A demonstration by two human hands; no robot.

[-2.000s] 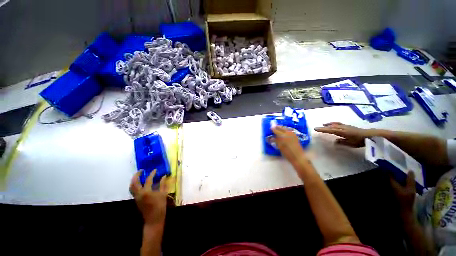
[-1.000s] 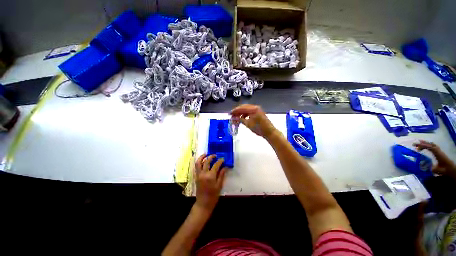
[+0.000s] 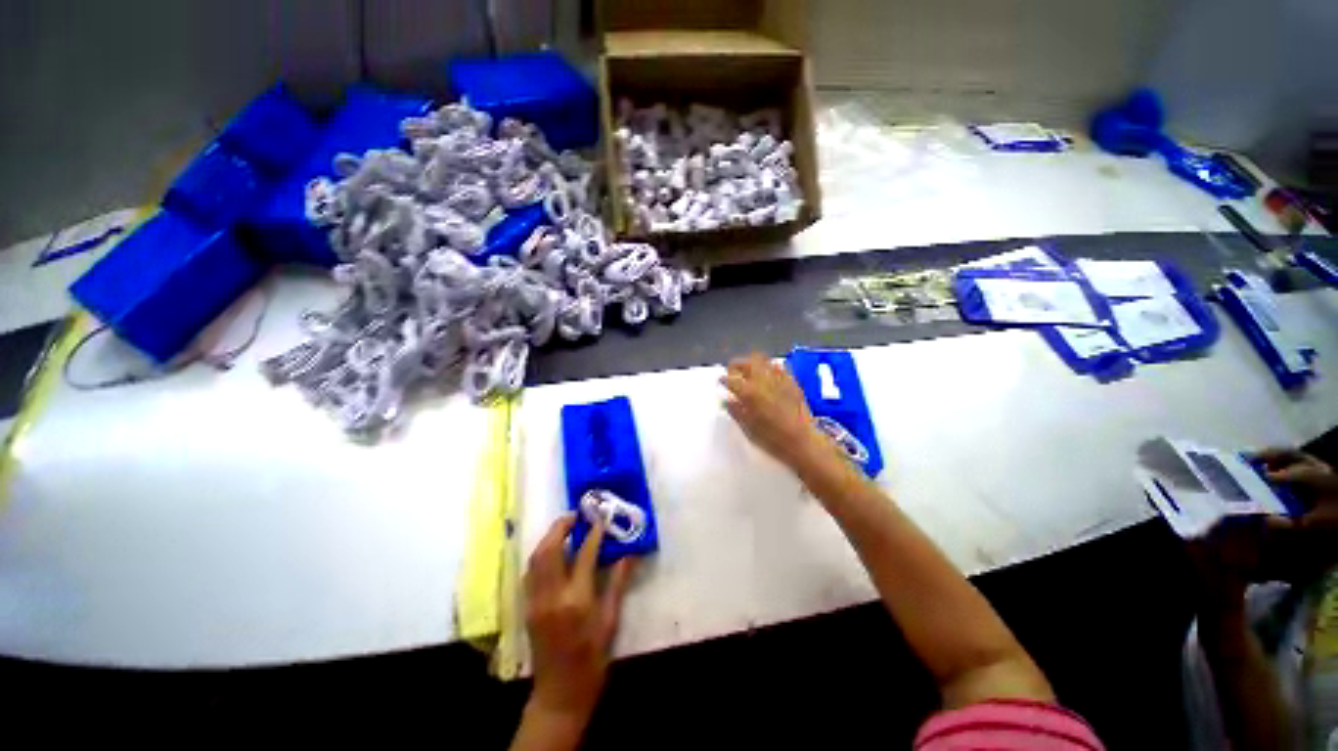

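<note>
A blue moulded tray, apparently the top of a stack, lies upright to my view on the white worktop. A coiled white cable lies at its near end. My left hand grips that near end, a finger touching the cable. My right hand is just left of a filled blue tray, its wrist partly over it. Its fingers are curled and hide whether they hold anything. The filled tray shows a white piece at the far end and a cable loop at the near end.
A large cable pile lies at back left, beside blue tray stacks. An open carton of white pieces stands behind. Blue-and-white cards lie at right. A neighbour's hands hold a printed box. Yellow tape crosses the worktop.
The white cable that was in my right hand now lies in the left tray. My right hand has moved right, beside the filled tray. The view has shifted. The neighbour's tray is now mostly hidden by the box.
</note>
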